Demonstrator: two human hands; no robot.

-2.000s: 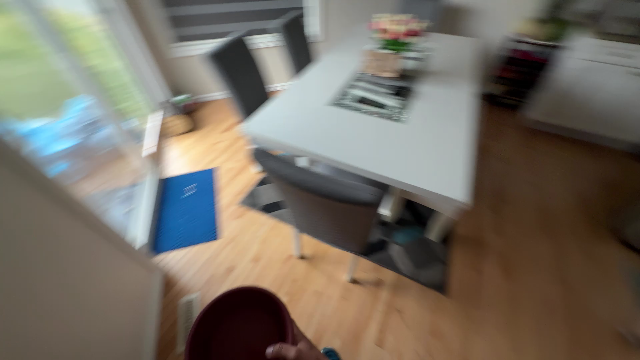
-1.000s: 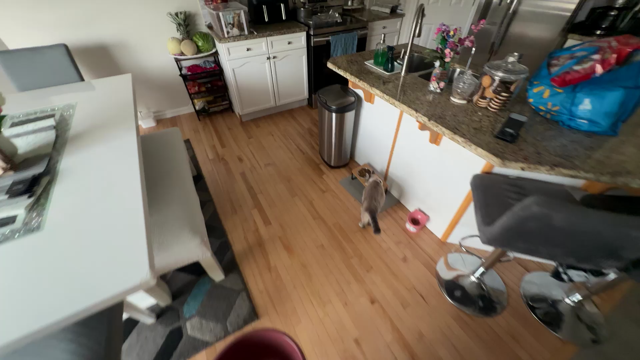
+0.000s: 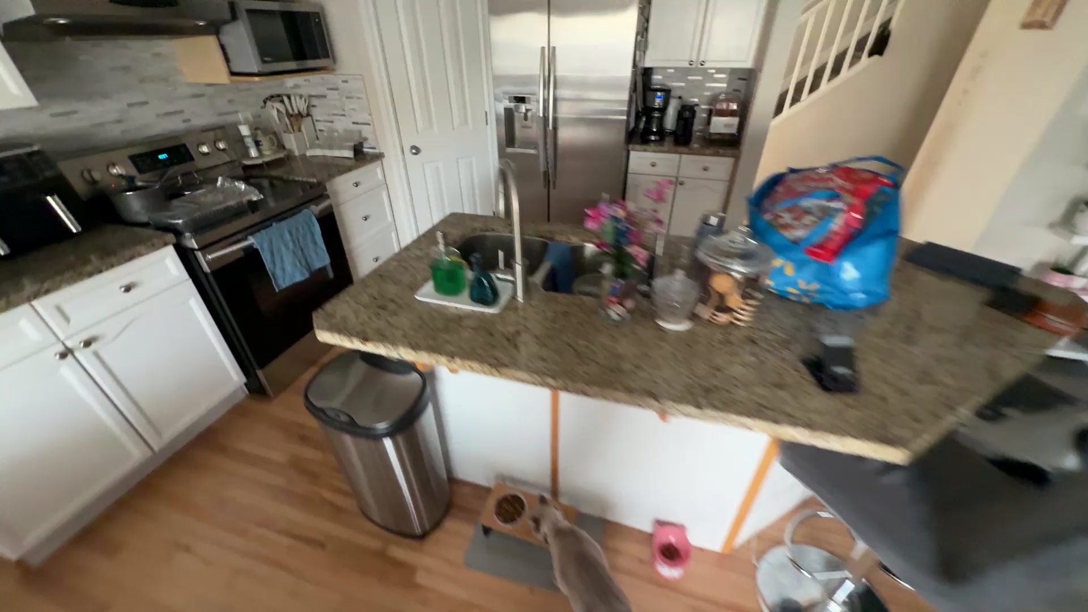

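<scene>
Neither my left hand nor my right hand shows in the head view now, so what they hold is hidden. Ahead stands a kitchen island with a granite countertop (image 3: 595, 365). On it are a sink with a curved faucet (image 3: 514, 221), a green soap bottle (image 3: 448, 274) on a white tray, pink flowers (image 3: 619, 225), a glass jar of cookies (image 3: 729, 285) and a blue shopping bag (image 3: 829, 268) filled with red packages. A black object (image 3: 837, 361), blurred, lies near the island's front edge.
A steel trash can (image 3: 382, 459) stands at the island's left end. A cat (image 3: 582, 565) is at a raised feeding stand with a food bowl (image 3: 510, 508); a pink bowl (image 3: 671, 551) sits to its right. A gray bar stool (image 3: 960, 518) is at the right, a stove (image 3: 280, 280) at the left.
The view has swung from the dining table to the island, which now appears closer. The dark red round container, touched by a hand two seconds ago, has left the view.
</scene>
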